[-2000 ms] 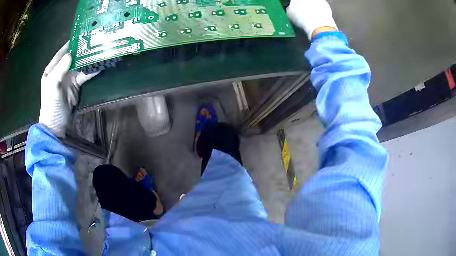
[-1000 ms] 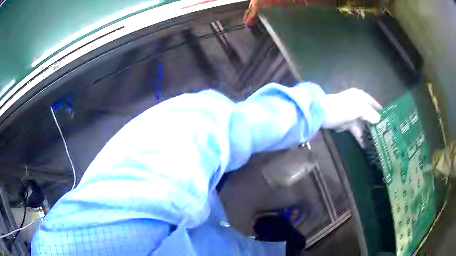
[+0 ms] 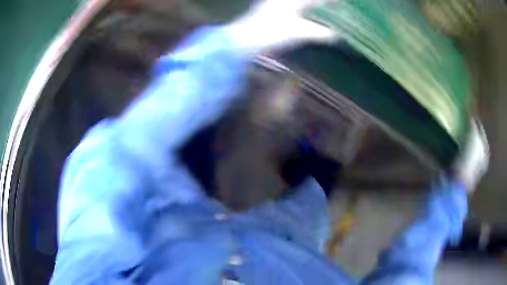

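The whole view is motion-blurred. A large green printed circuit board (image 3: pixel 408 55) slants across the upper right, above the dark green bench (image 3: pixel 356 72). My left hand (image 3: pixel 283 28), in a white glove, is at the board's left end and grips it; its fingers are smeared by blur. My right hand (image 3: pixel 474 156), also in a white glove, is at the board's lower right corner and holds it there; its fingers are partly hidden and blurred. The board's tracks and pads cannot be made out.
A pale curved conveyor rail (image 3: pixel 19 128) runs down the left side, with a green belt surface (image 3: pixel 33 39) beyond it. A blurred yellowish-brown bundle (image 3: pixel 453 16) is at the upper right. Yellow floor tape (image 3: pixel 340 231) shows below the bench.
The view has swung back, so my right hand is in sight again at the board's other end. The board and my left hand appear further left and higher.
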